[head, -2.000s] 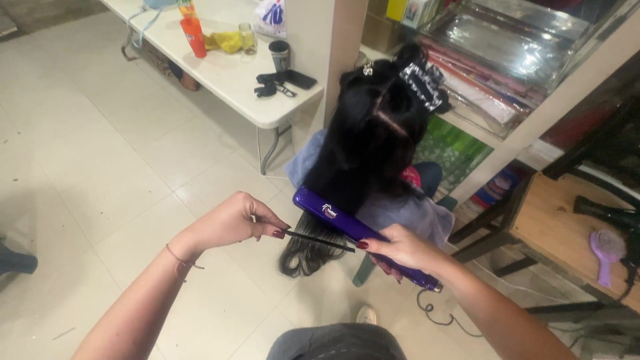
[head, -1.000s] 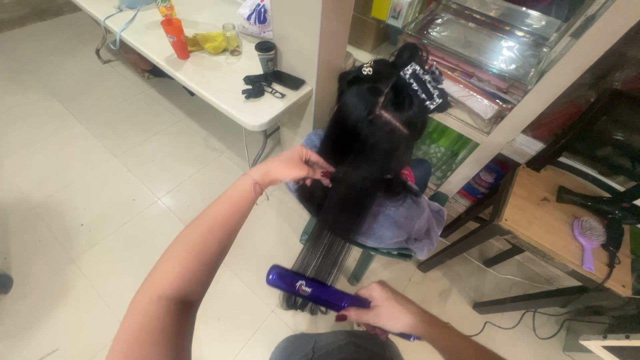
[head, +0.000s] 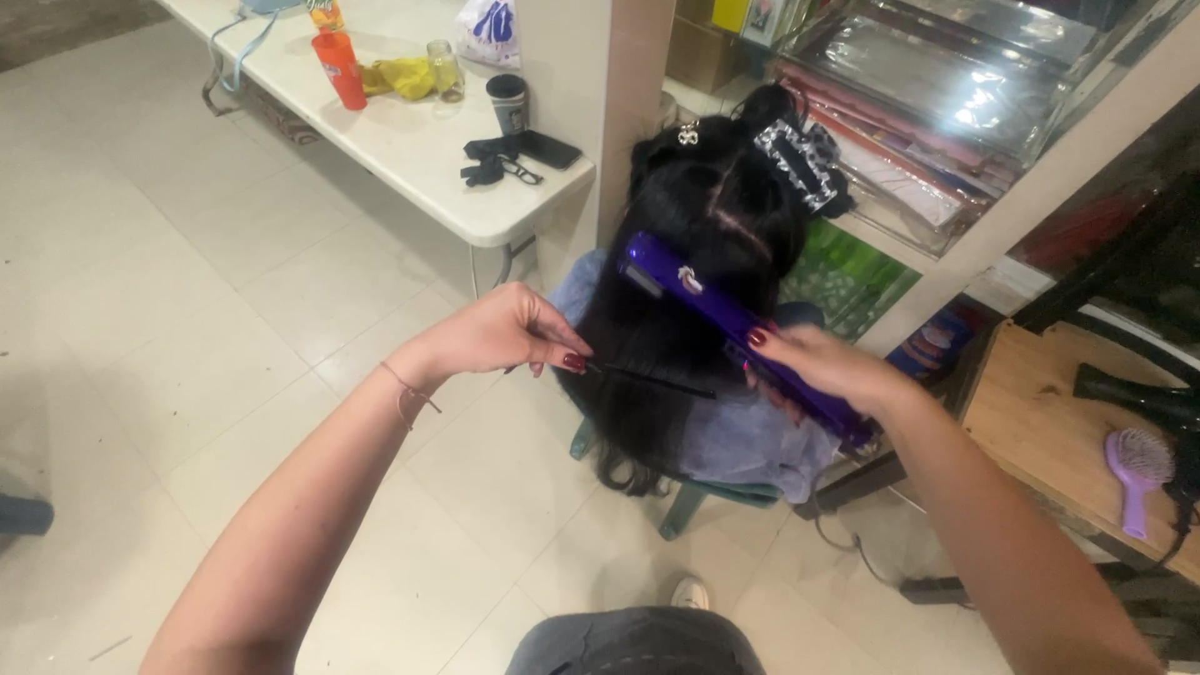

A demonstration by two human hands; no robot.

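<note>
A seated person with long dark hair has their back to me. A patterned claw clip and a small ornament sit in the pinned-up upper hair. My left hand grips a thin black comb, which lies across the loose hair. Held in my right hand is a purple hair straightener, slanting over the hair at the upper back. Whether hair lies between its plates cannot be told. Bluish cloth covers the person's shoulders.
A white table at upper left bears an orange cup, a glass jar, a lidded cup, glasses and a phone. Right, a wooden table holds a purple hairbrush and a black hair dryer. Shelves stand beside the person.
One second ago the straightener was low at the hair ends; my right hand has raised it to the upper back. My left hand, then up at the hair, is now lower, with the comb across it.
</note>
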